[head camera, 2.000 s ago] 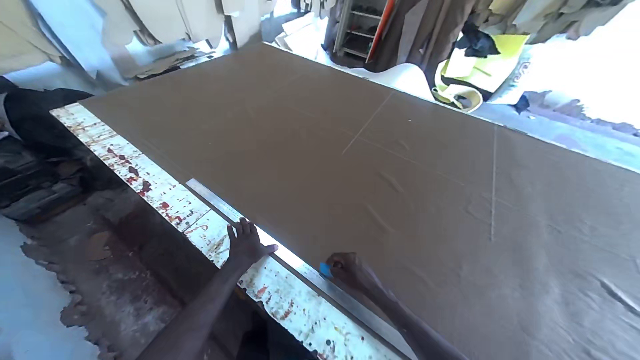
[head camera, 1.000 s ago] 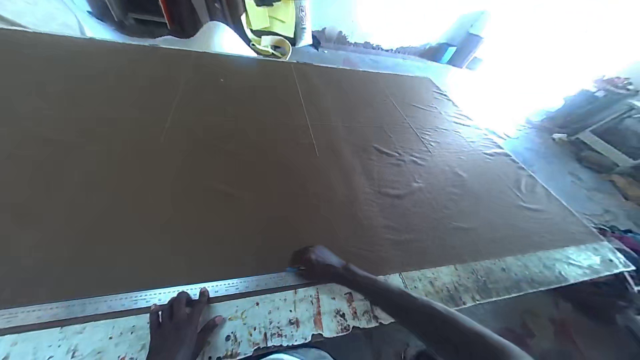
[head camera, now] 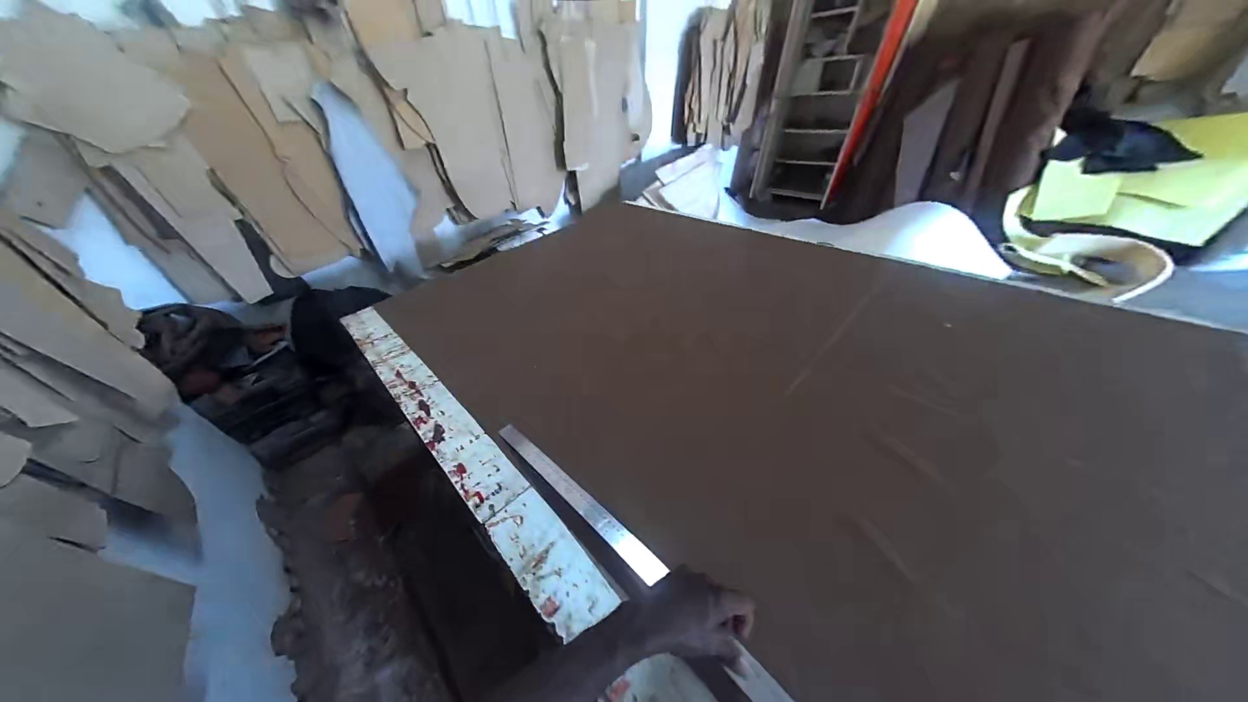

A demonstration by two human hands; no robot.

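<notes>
A long metal ruler point(head camera: 575, 497) lies on the brown sheet material point(head camera: 702, 390), close to its near left edge and at a slight angle to it. My left hand point(head camera: 694, 616) comes in from the bottom with its fingers curled over the ruler, gripping it. The ruler shows on both sides of the hand. Beside the sheet runs the paint-stained white border of the table point(head camera: 468, 468). Faint chalk-like lines mark the sheet. My right hand is out of view.
Cut cardboard-like pieces point(head camera: 468, 117) hang on the wall at left. Dark clutter point(head camera: 292, 390) lies on the floor left of the table. Behind the table are a shelf rack point(head camera: 814, 107), a red upright strip point(head camera: 871, 93) and yellow sheet material point(head camera: 1150, 185).
The view has swung far to the left. My left hand, flat with fingers spread one second ago, is now curled on the ruler. My right hand has left the view.
</notes>
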